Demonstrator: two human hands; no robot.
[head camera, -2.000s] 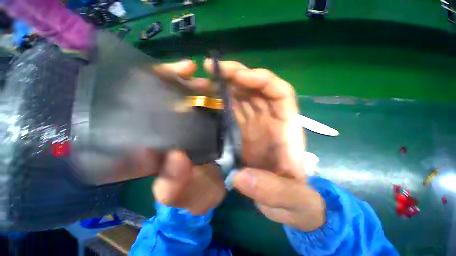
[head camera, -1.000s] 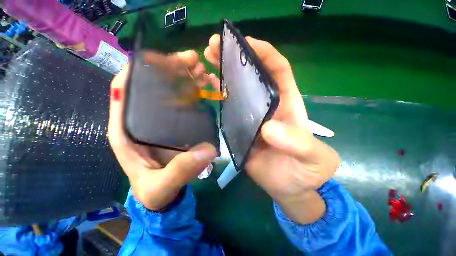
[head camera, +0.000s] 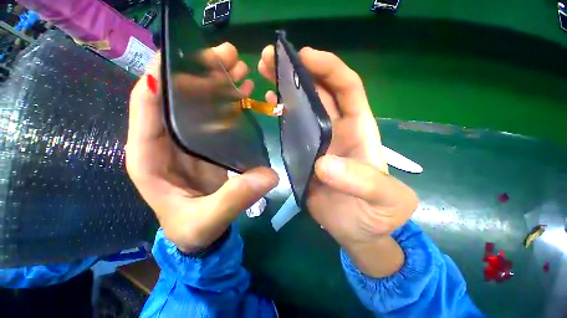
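My left hand (head camera: 186, 180) grips a thin glossy black screen panel (head camera: 214, 127) by its edges, its smoky inner face turned towards the housing. My right hand (head camera: 360, 168) holds the black-rimmed housing (head camera: 301, 124), grey inside with a small round hole near its top. An orange-gold flex cable (head camera: 258, 107) spans the gap between the two parts. The parts stand apart, tilted like an open book, above the green bench. Some fingers of each hand are hidden behind the parts. A small red tab (head camera: 152, 83) shows by my left fingers.
A tall silvery tray stack (head camera: 68, 155) stands at left beside a pink-wrapped post (head camera: 93, 25). On the green bench (head camera: 447, 199) lie a white oval blade (head camera: 403, 160), a pale-blue strip (head camera: 285, 213), a white scrap (head camera: 256, 207) and red bits (head camera: 497, 264). Small devices (head camera: 217, 12) sit on the belt.
Since two seconds ago the panel and housing have come into an open-book pose, both inner faces visible. In the last second the panel has shifted slightly up and the housing has turned slightly.
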